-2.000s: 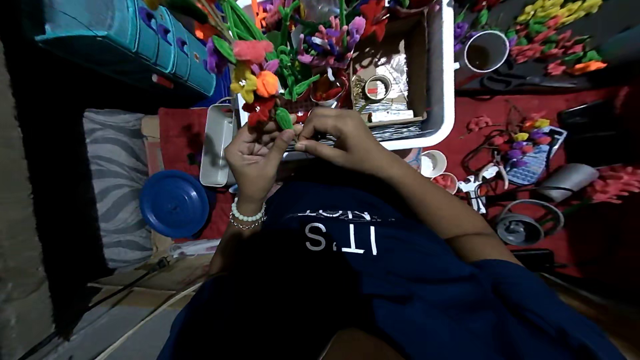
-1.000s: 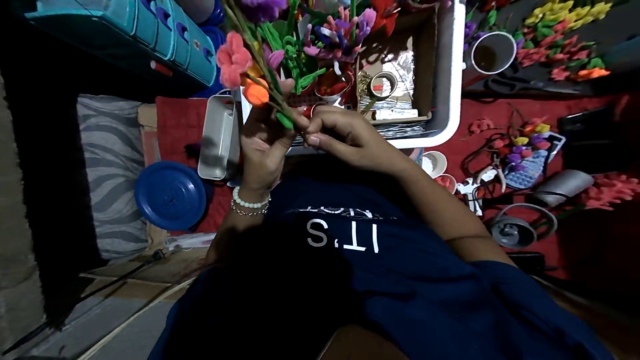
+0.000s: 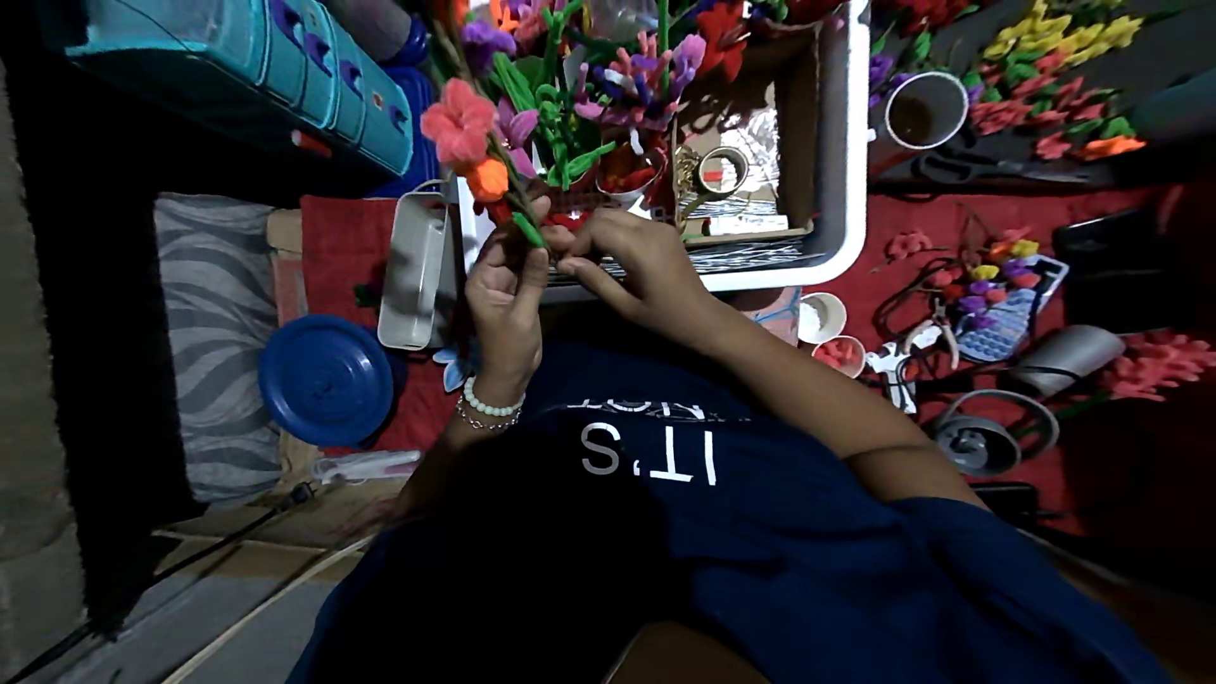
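My left hand (image 3: 508, 294), with a bead bracelet at its wrist, grips the lower stem of a spray of fuzzy pipe-cleaner flowers (image 3: 459, 123). The spray leans up and to the left, with a coral bloom, an orange bud and a green leaf piece (image 3: 528, 229) near my fingertips. My right hand (image 3: 638, 261) meets the left at the stem's lower end, thumb and forefinger pinched together; whatever thin piece lies between them is too small to make out. Behind both hands stands a white plastic bin (image 3: 841, 237) holding more pipe-cleaner flowers (image 3: 646, 81) and a cardboard box (image 3: 798, 123) with a tape roll (image 3: 722, 172).
At the left are a blue round lid (image 3: 326, 380), a beige tray (image 3: 408, 271) and a teal drawer unit (image 3: 256, 66). To the right lie small cups (image 3: 821, 317), pliers (image 3: 931, 342), a calculator (image 3: 1009, 318), scissors (image 3: 1007, 169) and a white cup (image 3: 926, 111) on or near red cloth.
The flower spray has tilted; its coral bloom stood nearer the hands two seconds ago and now lies farther out to the upper left. Both hands remain close together at the stem.
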